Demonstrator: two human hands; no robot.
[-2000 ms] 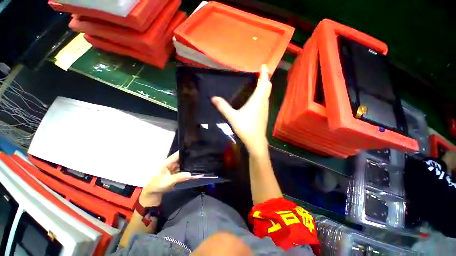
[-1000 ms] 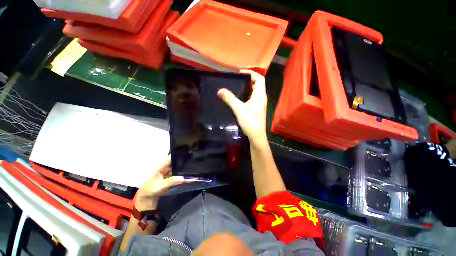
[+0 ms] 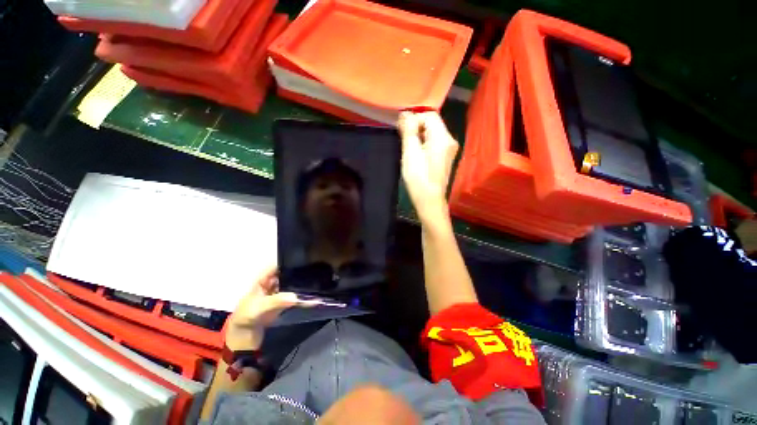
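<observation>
A glossy black screen panel (image 3: 336, 207) is held upright over the lap and reflects a person. My left hand (image 3: 259, 311) grips its lower left corner; a thin sheet with a bright edge shows at the panel's lower edge. My right hand (image 3: 427, 158) is at the panel's upper right corner with its fingers curled together. Whether it pinches the corner, a film or nothing cannot be told.
An orange-red foam tray (image 3: 373, 54) lies behind the panel. A leaning stack of red foam frames (image 3: 535, 124) with a black panel is at right. A white sheet (image 3: 162, 241) covers trays at left. Clear blister trays (image 3: 627, 299) and a person's dark sleeve (image 3: 710, 286) are at far right.
My right hand has drawn back from the panel's face to its upper right corner, and its fingers have curled. The panel has tilted, so the reflection is clearer. My left hand keeps its grip.
</observation>
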